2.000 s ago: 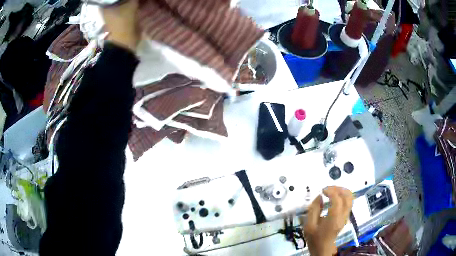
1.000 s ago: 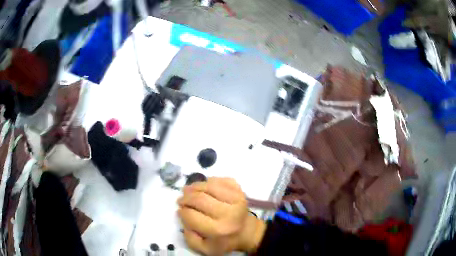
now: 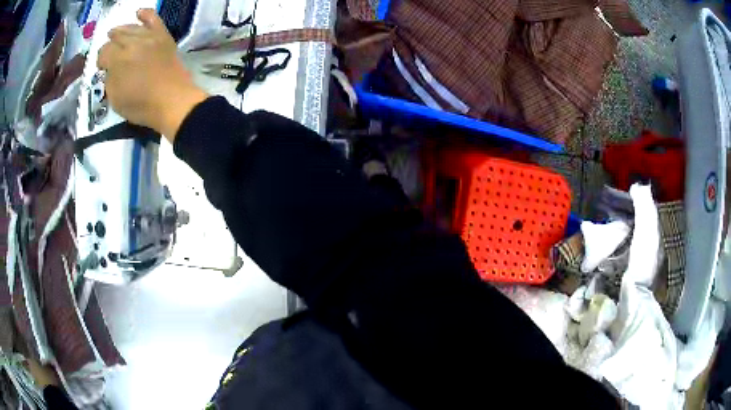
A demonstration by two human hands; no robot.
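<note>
The white sewing machine head [image 3: 108, 192] lies at the left with a blue stripe along it. My right hand [image 3: 148, 76] rests on top of it, fingers bent and apart, with no held item visible. My left hand [image 3: 38, 373] is small and partly hidden at the lower left edge, by brown pieces with white strips [image 3: 60, 280]; its grip is unclear. Scissors with black handles [image 3: 263, 67] lie on the table right of the machine. A narrow checked strip [image 3: 280, 37] lies behind them.
A ruler strip [image 3: 312, 80] edges the table. Beyond it, a blue crate [image 3: 465, 122] holds brown checked cloth [image 3: 553, 64]. A perforated red stool [image 3: 521, 220] stands nearer. White cloth [image 3: 641, 320] and a grey curved rim [image 3: 699, 176] are at the right.
The view has swung right and down, bringing in the stool and scissors. My right hand, closed a second ago, now has its fingers apart on the machine head. My left hand shows at the lower left.
</note>
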